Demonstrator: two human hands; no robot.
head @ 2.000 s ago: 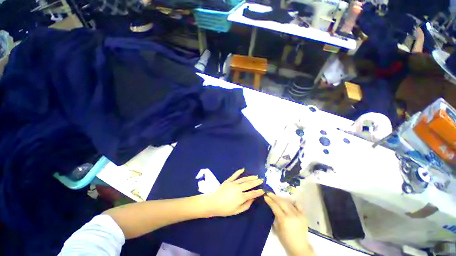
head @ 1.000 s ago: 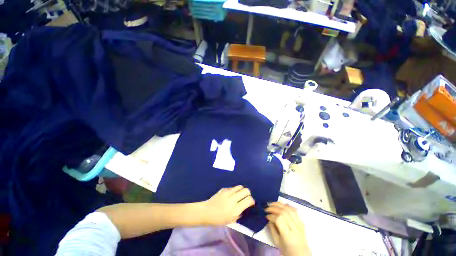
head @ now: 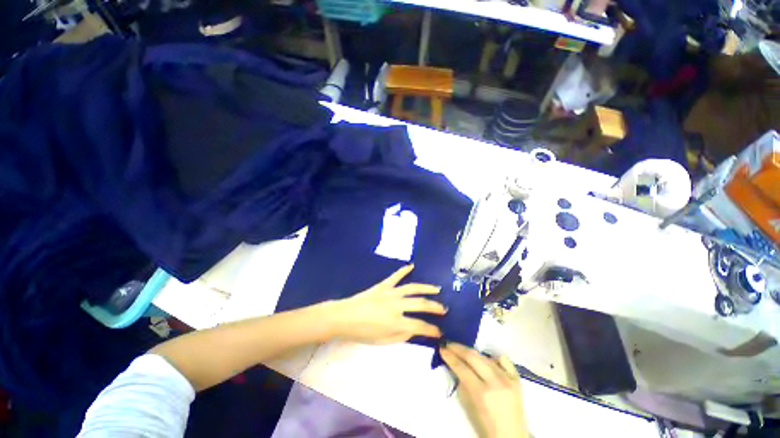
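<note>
The navy garment piece (head: 342, 231) lies flat on the white table, its right part at the needle area of the white sewing machine (head: 590, 231). A white label or patch (head: 397, 233) lies on the cloth. My left hand (head: 389, 310) rests flat on the cloth's near part with fingers spread. My right hand (head: 486, 381) is at the cloth's near right corner, with fingertips on a small dark edge of it. The presser foot (head: 460, 282) is small and blurred; whether it is up or down cannot be told.
A large navy and black garment pile (head: 231, 137) covers the left, over a turquoise basket rim (head: 128, 316). A dark rectangular pad (head: 594, 349) lies below the machine arm. A white thread spool (head: 654, 186) and an orange and white box (head: 757, 184) stand at right. A wooden stool (head: 419, 81) is behind.
The cloth first slid toward me, then its near edge moved away, baring table in front. The white label turned and shifted right. My left hand went from gripping the near edge to lying spread on the cloth.
</note>
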